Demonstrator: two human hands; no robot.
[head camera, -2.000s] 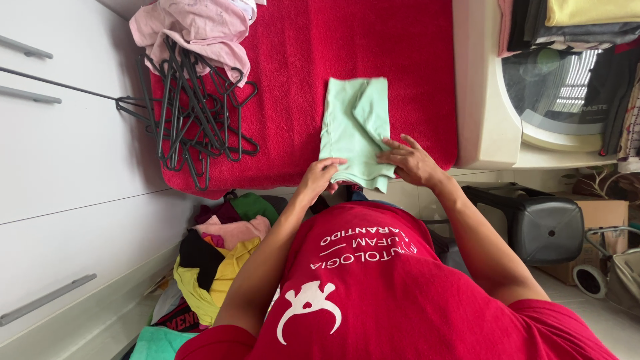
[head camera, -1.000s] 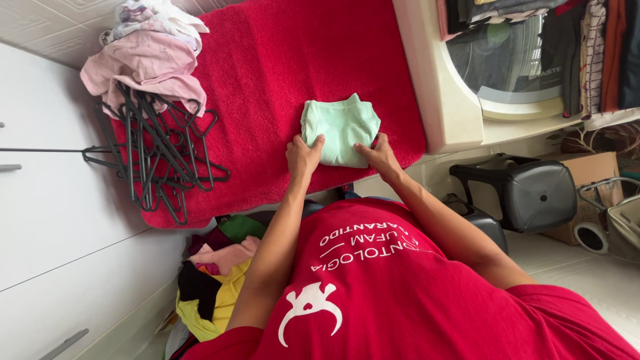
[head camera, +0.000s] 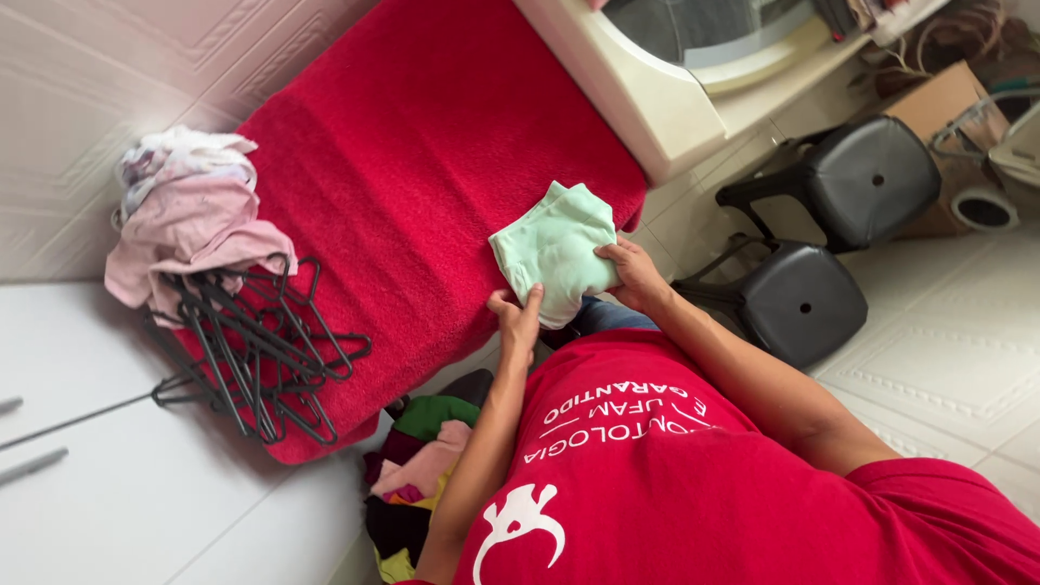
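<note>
A folded mint-green garment (head camera: 556, 244) is held between my two hands at the near right edge of a table covered with a red towel (head camera: 439, 162). My left hand (head camera: 517, 321) grips its lower left side, thumb on top. On the opposite side, my right hand (head camera: 632, 272) pinches the garment's edge, with the thumb on the cloth. The fingers beneath the fabric are partly hidden. Part of the garment extends past the table's edge, close to my body.
Black hangers (head camera: 260, 349) lie tangled at the table's left, against a pile of pink and white clothes (head camera: 199, 215). More clothes (head camera: 422, 455) are heaped below the table. A front-loading washing machine (head camera: 642, 89) stands beyond the right edge, near black plastic stools (head camera: 800, 305).
The mint garment, spread longer two seconds ago, is now folded smaller. Since one second ago it has tilted and come closer to the table's right corner. The view has turned strongly.
</note>
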